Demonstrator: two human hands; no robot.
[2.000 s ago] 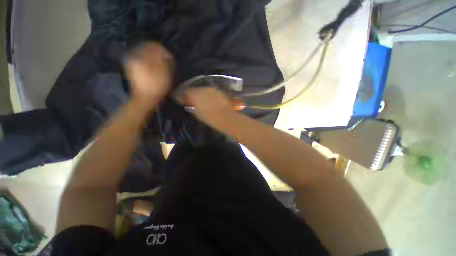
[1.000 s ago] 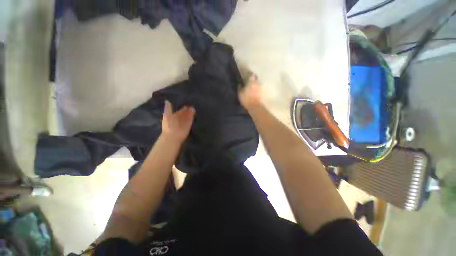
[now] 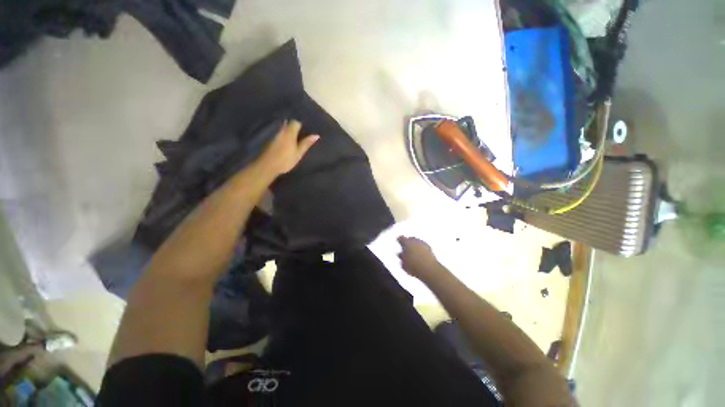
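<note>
A black garment piece (image 3: 326, 167) lies spread and partly crumpled on the pale table in front of me. My left hand (image 3: 288, 149) rests on its upper middle, thumb apart from the fingers. My right hand (image 3: 416, 256) is off the cloth, just beyond its lower right corner; its fingers look curled, and whether they hold anything cannot be told. The steam iron (image 3: 461, 155) rests at the table's right side, its orange-brown handle (image 3: 474, 156) free.
More dark cloth (image 3: 179, 32) lies at the far left of the table. A blue bin (image 3: 542, 99) stands beyond the right edge. Hoses (image 3: 596, 171) run from the iron past a ribbed panel (image 3: 616, 207). Black scraps (image 3: 556, 257) lie at the lower right.
The iron was released between the first and second frames. Since then, the garment piece has been spread wider, my right hand has moved off it towards me, and the view has shifted.
</note>
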